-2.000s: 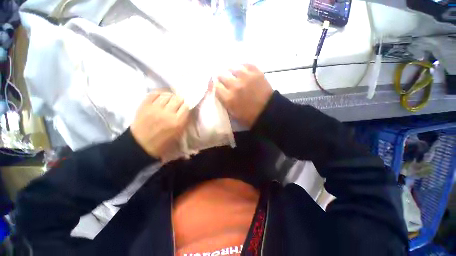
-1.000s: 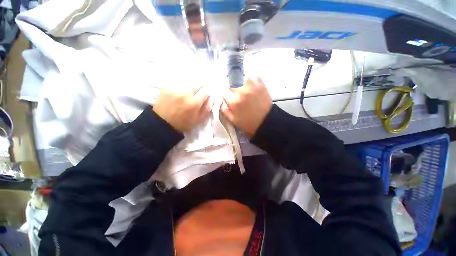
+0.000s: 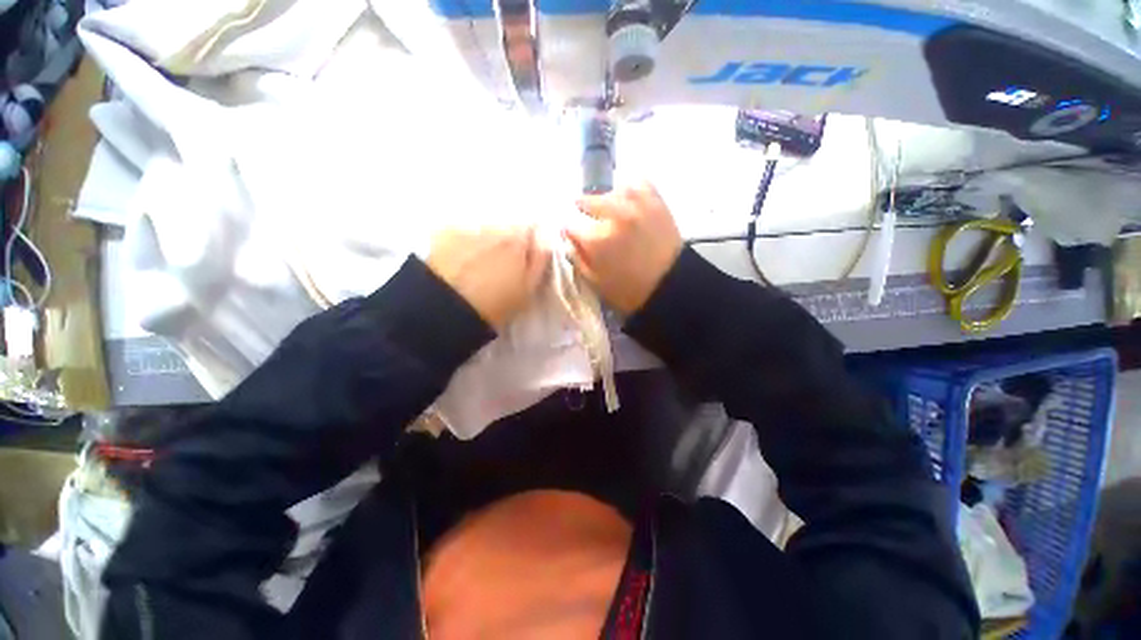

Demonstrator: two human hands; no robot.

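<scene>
The large pale garment (image 3: 200,225) lies over the left of the table and hangs onto my lap, washed out by the lamp. My left hand (image 3: 494,273) and my right hand (image 3: 629,248) are close together just in front of the needle area, pinching the cloth between them. A narrow tan-edged seam strip (image 3: 583,323) hangs down from between my hands. The blue-grey attachment (image 3: 598,156) stands just above my right fingers. The white sewing machine head (image 3: 776,69) crosses the top. The needle and presser foot are lost in glare.
A phone (image 3: 778,131) with a cable lies behind the machine head's lower edge. Yellow-handled scissors (image 3: 976,275) lie at the right by the ruler-marked table edge (image 3: 863,295). A blue crate (image 3: 1041,475) holding scraps stands below right. Loose wires (image 3: 19,325) hang at the far left.
Over two seconds the machine head has come into view and my hands have drawn together at the seam. In the last second my left hand has moved slightly right.
</scene>
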